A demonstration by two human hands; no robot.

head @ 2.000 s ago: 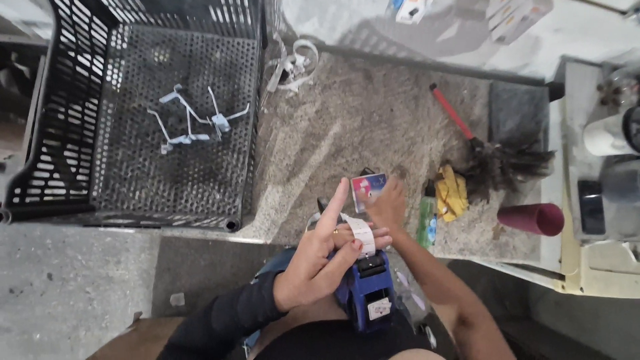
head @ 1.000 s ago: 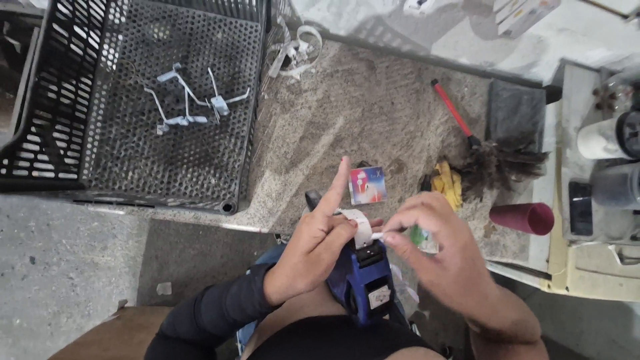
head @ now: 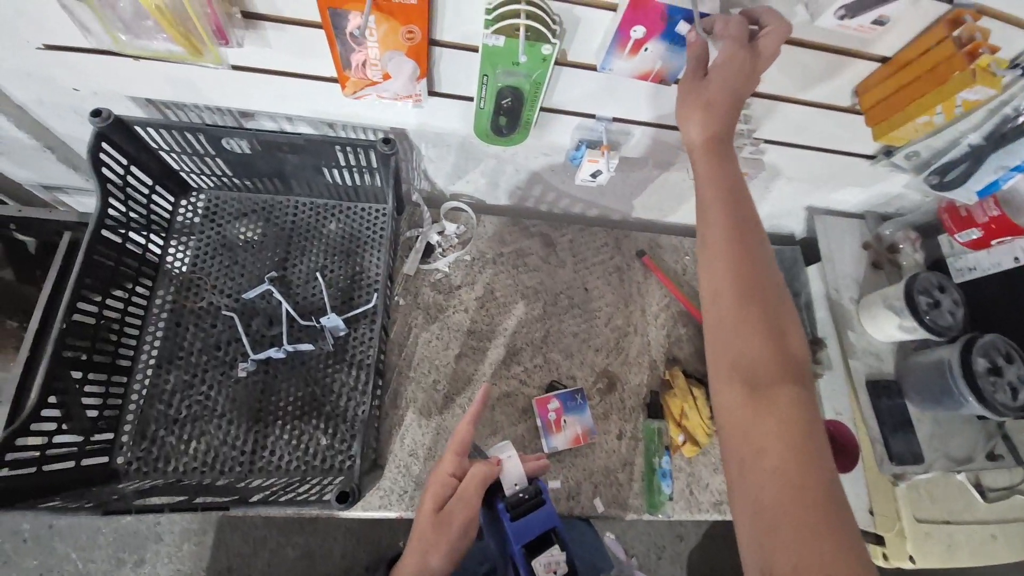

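My left hand (head: 460, 488) is at the bottom middle, closed on a blue price labeller (head: 528, 520) with a white label strip (head: 510, 468) coming from its front; its index finger points up. My right hand (head: 732, 56) reaches to the slatted wall at the top, its fingers at a metal display hook (head: 698, 18) beside a hanging earphone package (head: 646, 40). Whether the fingers grip the hook or the package is not plain. A small earphone box (head: 565, 419) lies on the stone counter (head: 512, 336), just above the labeller.
A black plastic crate (head: 240, 432) with metal hooks (head: 280, 320) stands at left. Green (head: 516, 88) and orange packages (head: 380, 56) hang above. A green bottle (head: 658, 464), yellow cloth (head: 686, 412) and red handle (head: 670, 286) lie right; lidded jars (head: 916, 308) stand beyond.
My right hand has moved from beside the labeller up to the wall display. The left hand still holds the labeller. The view has tilted up to show more of the wall.
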